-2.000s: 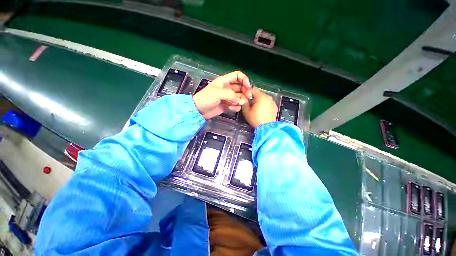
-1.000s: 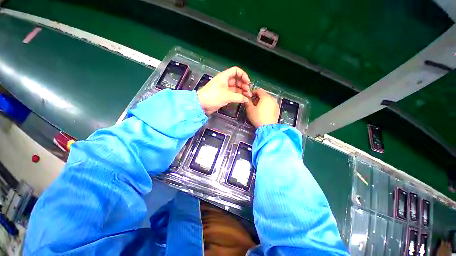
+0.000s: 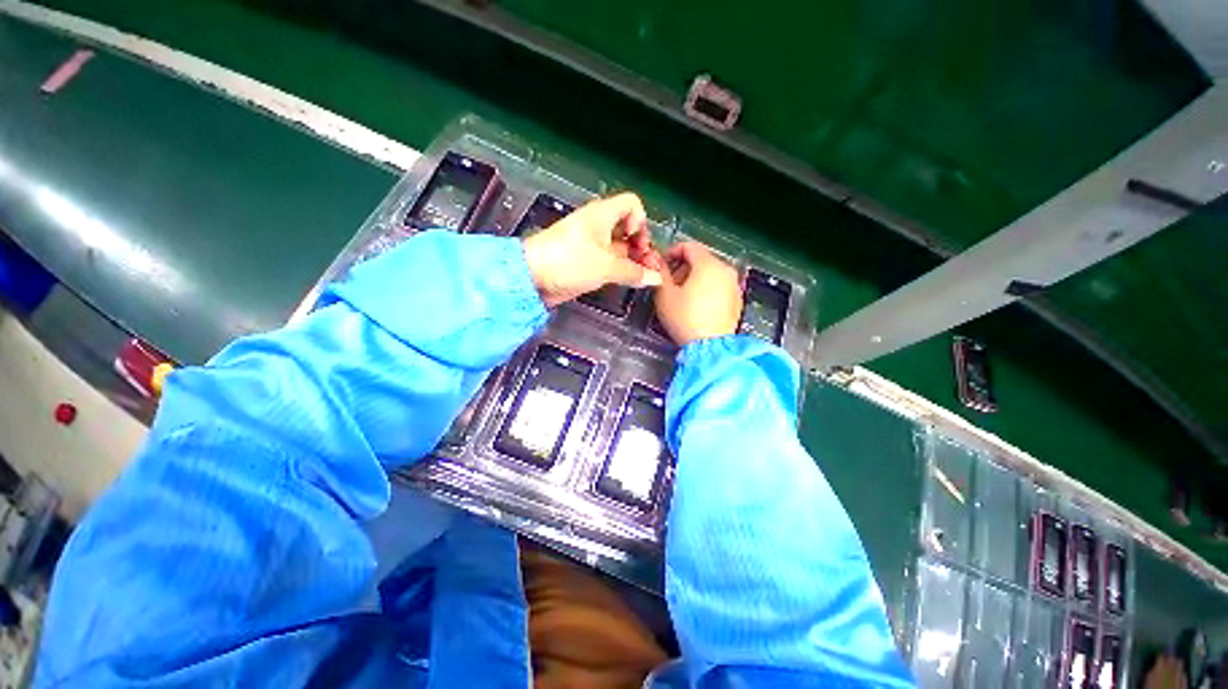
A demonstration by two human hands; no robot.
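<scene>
A clear blister tray (image 3: 471,132) lies in front of me, holding several black phone units with pink edges. Two units, one at the lower left (image 3: 547,404) and one at the lower right (image 3: 633,447), have bright pale patches. My left hand (image 3: 590,253) and my right hand (image 3: 702,294) are above the tray's upper row, fingertips close together. Thumb and fingers of each hand are pinched. A tiny pale spot shows between them, but I cannot tell if it is a held piece. My hands partly hide the units beneath.
A second clear tray (image 3: 972,582) at the right holds several units and a pale strip. Beyond the white rail, a dark unit (image 3: 972,374) lies on the green conveyor. A pinkish frame (image 3: 712,104) sits on the far ledge. A white post (image 3: 929,299) slants at the right.
The view has shifted slightly, so the trays and conveyor unit appear farther left. My hands remain over the upper row, with only small finger movements.
</scene>
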